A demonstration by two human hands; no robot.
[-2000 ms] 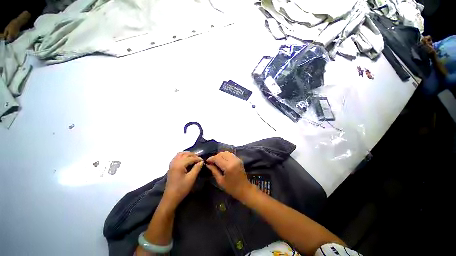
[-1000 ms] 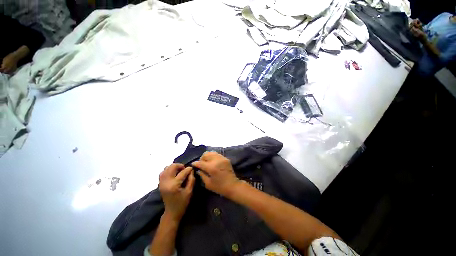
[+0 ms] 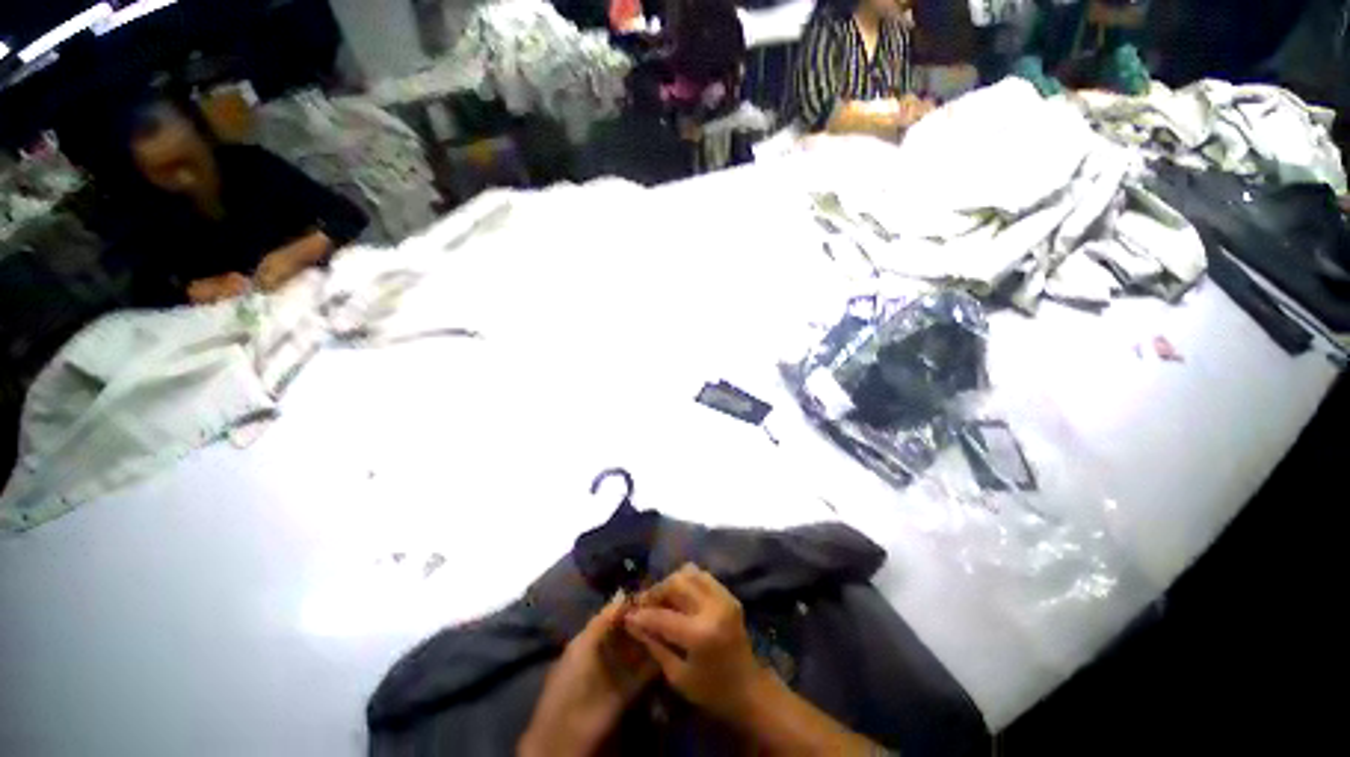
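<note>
A dark grey denim shirt (image 3: pixel 467 666) lies on the white table with its collar end away from me. The hook of a black hanger (image 3: pixel 612 487) sticks out above the collar. My left hand (image 3: pixel 595 683) and my right hand (image 3: pixel 696 636) meet at the top of the front, just below the collar, with fingertips pinched together on the shirt's edge. The fingers hide what lies between them. Part of the chest embroidery (image 3: pixel 774 651) shows beside my right hand.
A loose black hang tag (image 3: pixel 733 401) lies beyond the shirt, near a clear plastic bag of dark tags (image 3: pixel 903 370). Cream garments (image 3: pixel 1022 200) lie at the far edge and at the left. A dark garment (image 3: pixel 1273 244) lies far right. Two people are across the table (image 3: pixel 489 399).
The view has tilted up, so the shirt and hands sit lower and people beyond the table show. My hands stay together at the collar, with the left turned more under the right.
</note>
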